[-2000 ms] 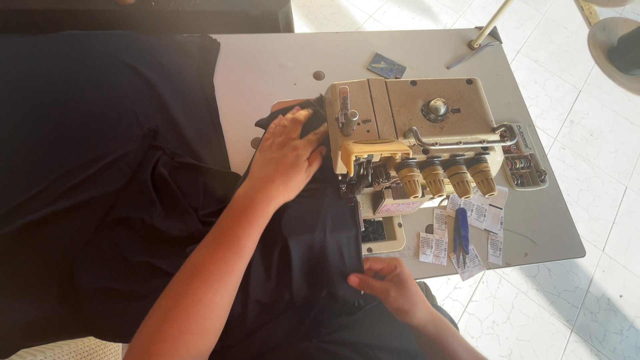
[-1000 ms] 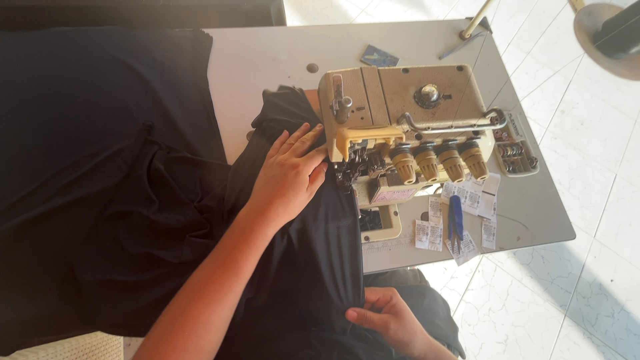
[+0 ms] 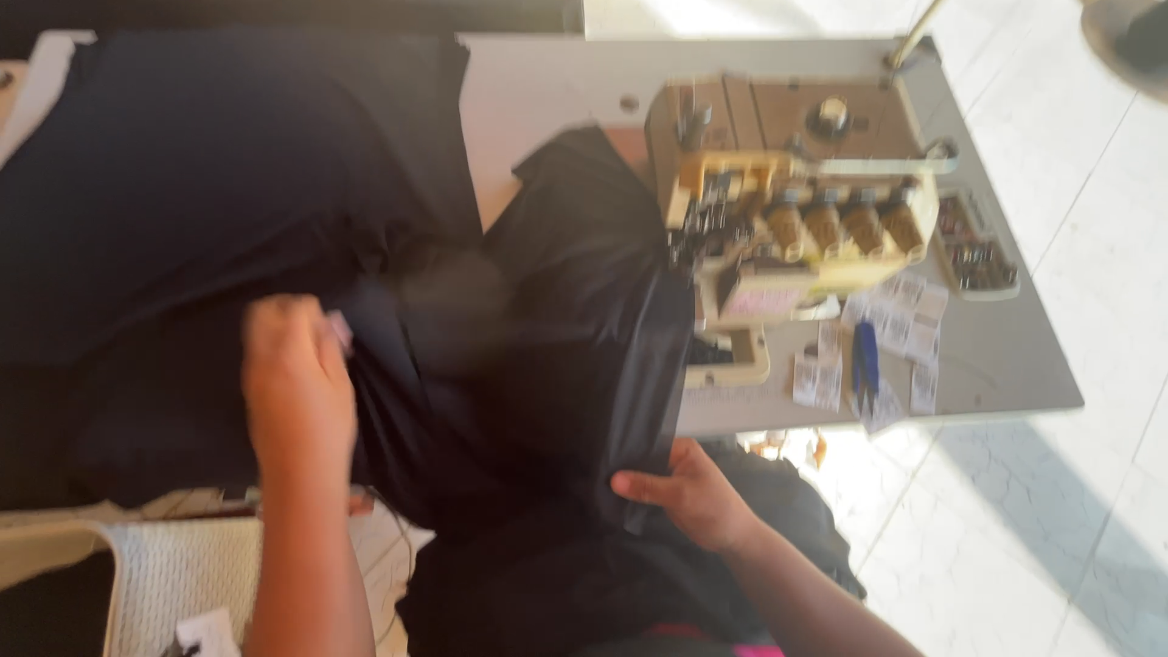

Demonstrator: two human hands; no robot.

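Dark fabric (image 3: 566,365) runs across the table, its right edge under the front of an overlock sewing machine (image 3: 785,119). With thumb and fingers my right hand (image 3: 698,493) pinches that edge below the machine. My left hand (image 3: 297,365), blurred, is over the dark cloth at the left, fingers curled, away from the machine. A small pale pinkish piece (image 3: 339,330) shows at its fingers; whether it is a tag in the grip or something on the cloth, I cannot tell. The needle area is partly hidden by machine parts.
Blue-handled thread snips (image 3: 865,356) lie on printed paper labels (image 3: 899,310) at the right of the table (image 3: 1004,365). A tray of small metal parts (image 3: 976,246) is set behind them. A white woven-textured basket or seat (image 3: 187,566) stands at lower left.
My left hand has left the cloth beside the machine and moved left and toward me. My right hand still pinches the fabric edge. The view has shifted left.
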